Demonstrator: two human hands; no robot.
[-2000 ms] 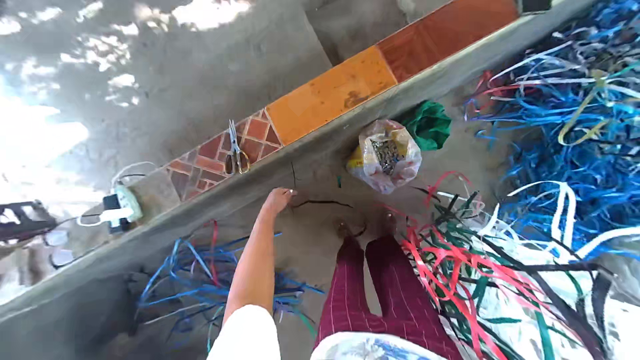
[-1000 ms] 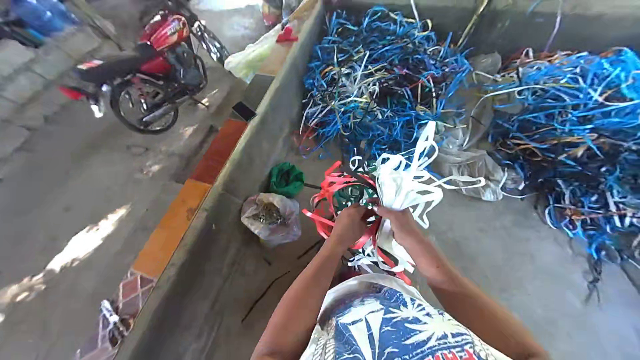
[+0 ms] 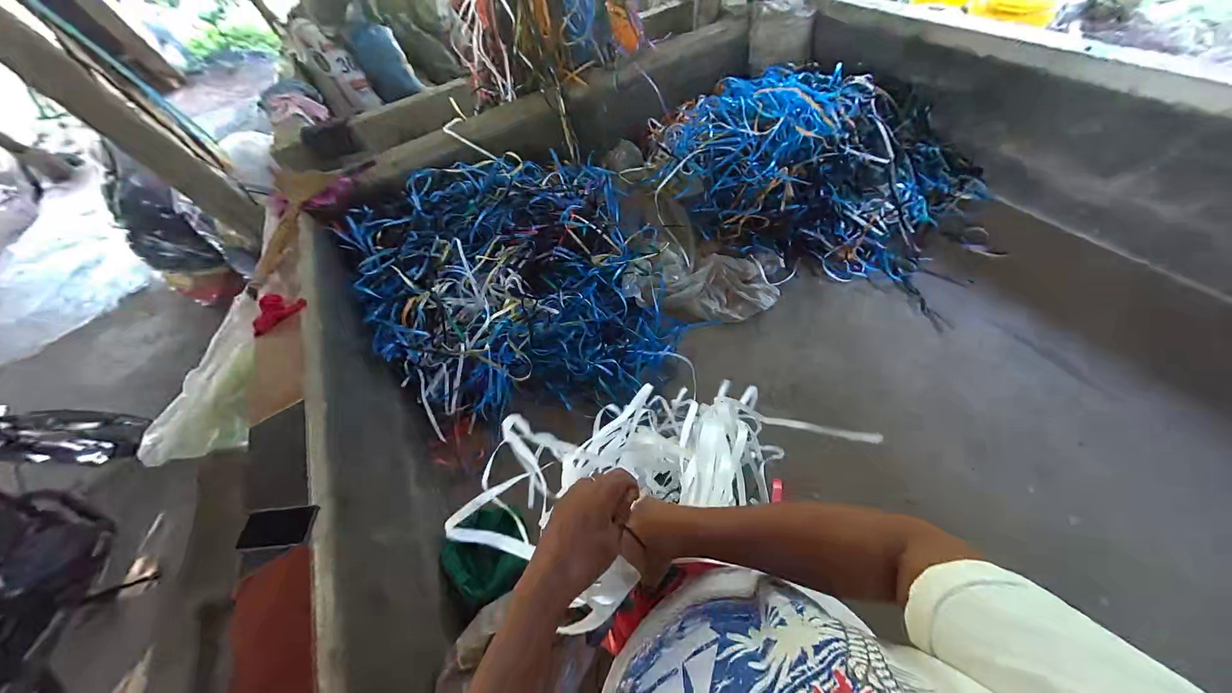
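Note:
A bundle of white plastic strips (image 3: 717, 448) spreads out just beyond my hands at the lower middle. My left hand (image 3: 592, 515) is closed at the near end of the bundle, with a thin dark strand beside its fingers. Touching it from the right, my right hand (image 3: 653, 539) is bent inward, its fingers partly hidden; what it grips cannot be made out. A loose white strip loops out to the left, and another hangs below the hands. Red strips (image 3: 630, 621) show under my wrists, against the printed shirt.
Tangled blue strips (image 3: 520, 279) lie by the left wall, a second blue heap (image 3: 799, 164) in the back corner. Crumpled clear plastic (image 3: 722, 284) sits between them. A low concrete wall (image 3: 361, 520) runs along the left, with a green bag (image 3: 481, 558) inside it.
Two seconds ago my left hand reached down to a dark strip on the floor; one second ago both hands were among red and white strips. Now they meet at the white bundle. The view has turned.

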